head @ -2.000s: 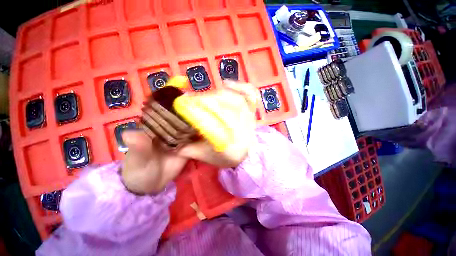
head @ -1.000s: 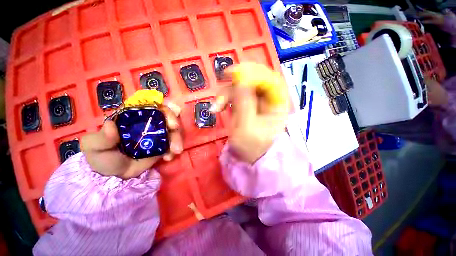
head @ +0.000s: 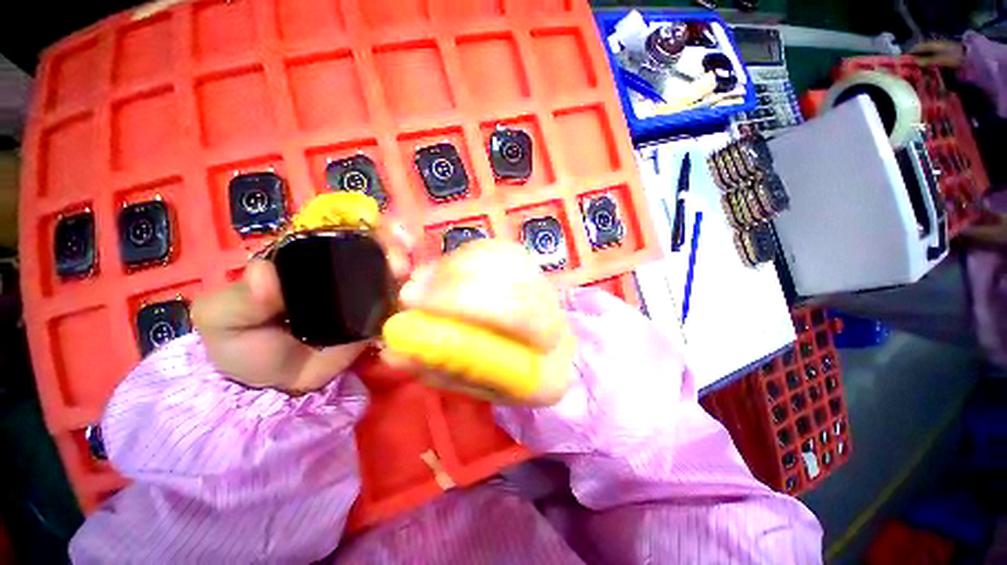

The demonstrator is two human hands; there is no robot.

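Observation:
My left hand (head: 260,337) holds a watch body (head: 335,289) with its glossy dark screen facing up. A yellow finger cot shows above the watch. My right hand (head: 486,315), also with yellow finger cots, is at the right edge of the watch; its fingertips are blurred, and I cannot tell whether they grip it. Below both hands lies the red-orange compartment tray (head: 315,94). Several black watch bodies (head: 444,170) lie in its pockets with the round sensor ring up. One near my right hand is partly hidden.
Right of the tray are a white paper sheet (head: 723,320) with two pens (head: 691,265), a blue parts bin (head: 690,125), metallic watch heads in rows (head: 754,196), a white box (head: 845,204) and a tape roll (head: 892,105). Smaller red trays (head: 782,403) stand lower right. Another person's hand (head: 939,52) is far right.
My right hand has moved left from over the tray to the watch in my left hand. The watch screen showed a lit dial one second ago and is now dark.

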